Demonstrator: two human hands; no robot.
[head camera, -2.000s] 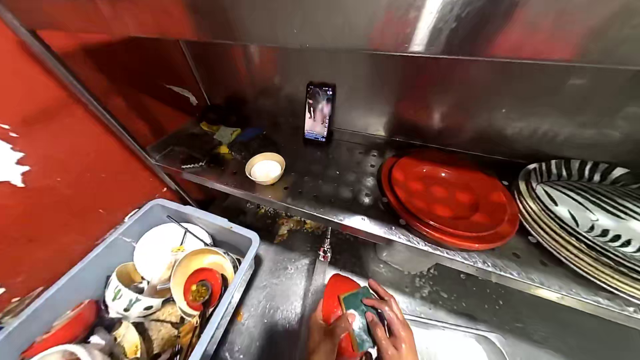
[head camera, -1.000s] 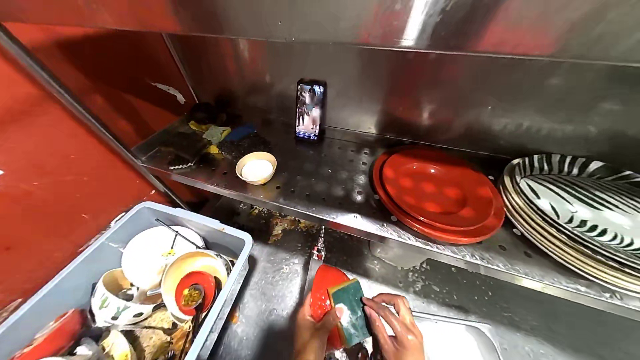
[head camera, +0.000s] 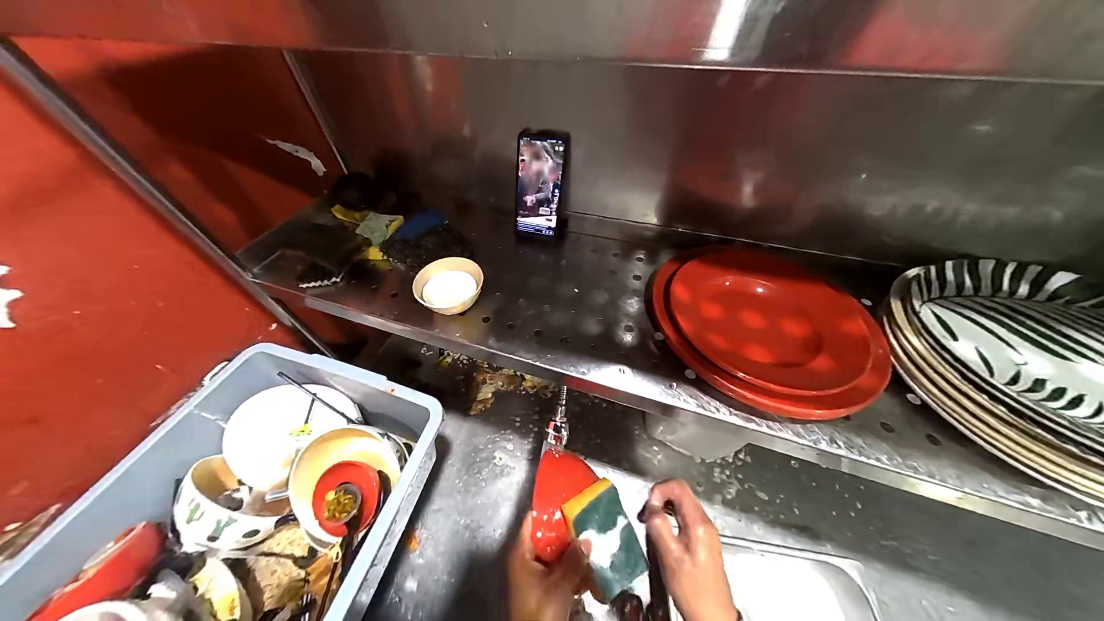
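Low in the middle, my left hand holds a red bowl together with a yellow and green scouring sponge, which has white suds on its green face. Beside it, my right hand is closed on a dark utensil handle, just right of the sponge. The utensil's lower part is cut off by the frame edge. Behind the bowl is a metal faucet. To the right lies part of a sink basin.
A grey tub of dirty dishes and food scraps stands at left. The perforated steel shelf bears a small bowl, a propped phone, red plates, zebra-striped plates and cleaning pads.
My right hand has come away from the sponge and now has the dark handle. The sponge and red bowl are still at my left hand.
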